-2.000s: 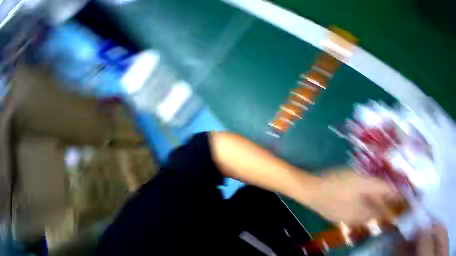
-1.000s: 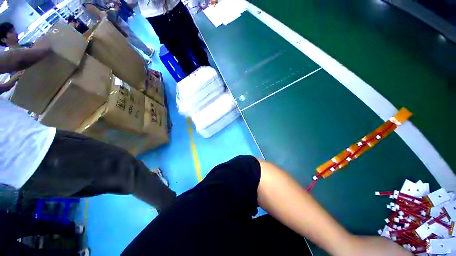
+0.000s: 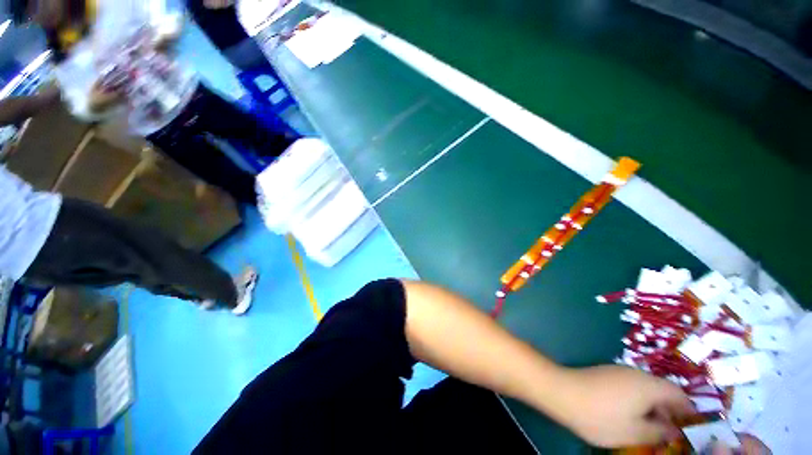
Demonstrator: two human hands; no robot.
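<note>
My left hand [image 3: 628,407] reaches in at the lower right. Its fingers are curled over orange film parts [image 3: 654,449], which show below it at the picture's bottom edge. A white square pad [image 3: 710,435] lies between my hands. Of my right hand [image 3: 752,445] only blurred fingertips show at the bottom edge, by this pad; its grip is hidden. A pile of white square pads and red lead wires [image 3: 659,333] lies just beyond my left hand. A laid-out orange film strip [image 3: 556,235] with red wires and small white connectors lies farther up the bench.
White dotted sheets [image 3: 783,391] lie at far right. The green bench [image 3: 445,213] has a pale strip [image 3: 525,129] along its far side; white sheets [image 3: 322,40] lie at its far end. White stacked packs [image 3: 316,200], cartons [image 3: 169,200], and people, one carrying a clear bag [image 3: 142,80], are at left.
The view has turned, so the strip and pile sit farther left and more of both hands shows. A person with a filled clear bag now stands by the cartons.
</note>
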